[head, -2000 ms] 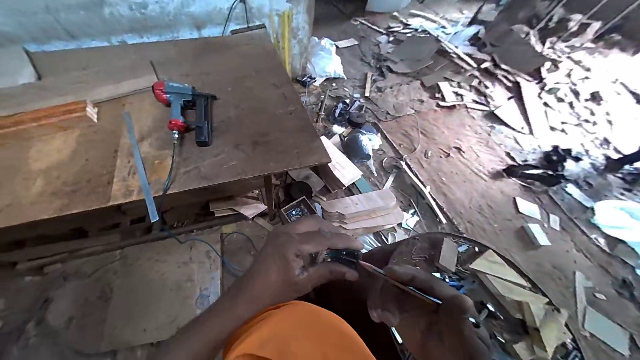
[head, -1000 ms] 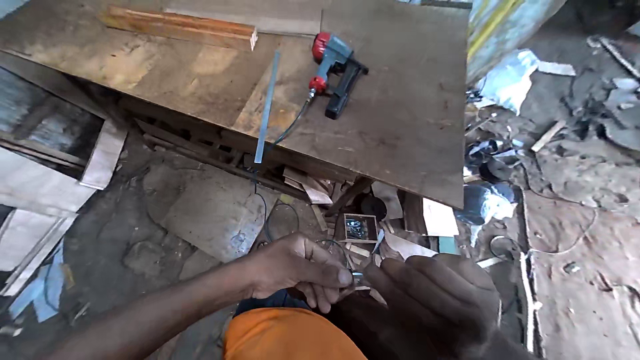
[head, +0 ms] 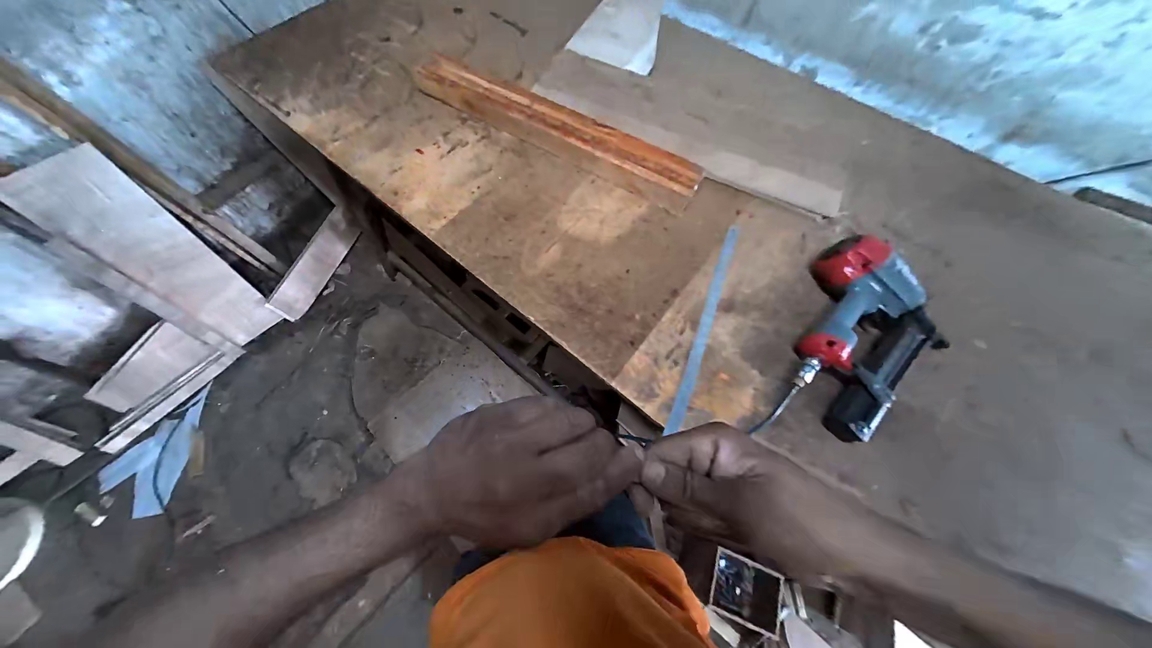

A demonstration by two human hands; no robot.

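Note:
My left hand (head: 522, 468) and my right hand (head: 720, 486) meet over my lap, just off the front edge of the wooden workbench (head: 558, 261). The fingertips of both touch or nearly touch, and whatever small thing may be between them is hidden. A steel ruler (head: 702, 333) lies on the bench, its near end beside my right hand. To the right of the ruler a red and grey pneumatic nail gun (head: 864, 324) lies on its side with an air hose (head: 778, 407) attached.
Wooden strips (head: 558, 126) and a thin board (head: 765, 180) lie at the back of the bench. Plywood frames (head: 153, 261) lean at the left wall. A small box of metal pieces (head: 745, 589) stands below, at the lower right. Blue strips (head: 166, 459) lie on the floor.
The view has swung left along the bench. Two seconds ago a thin rod-like tool showed between my hands; now none is visible there, and the hands are close together.

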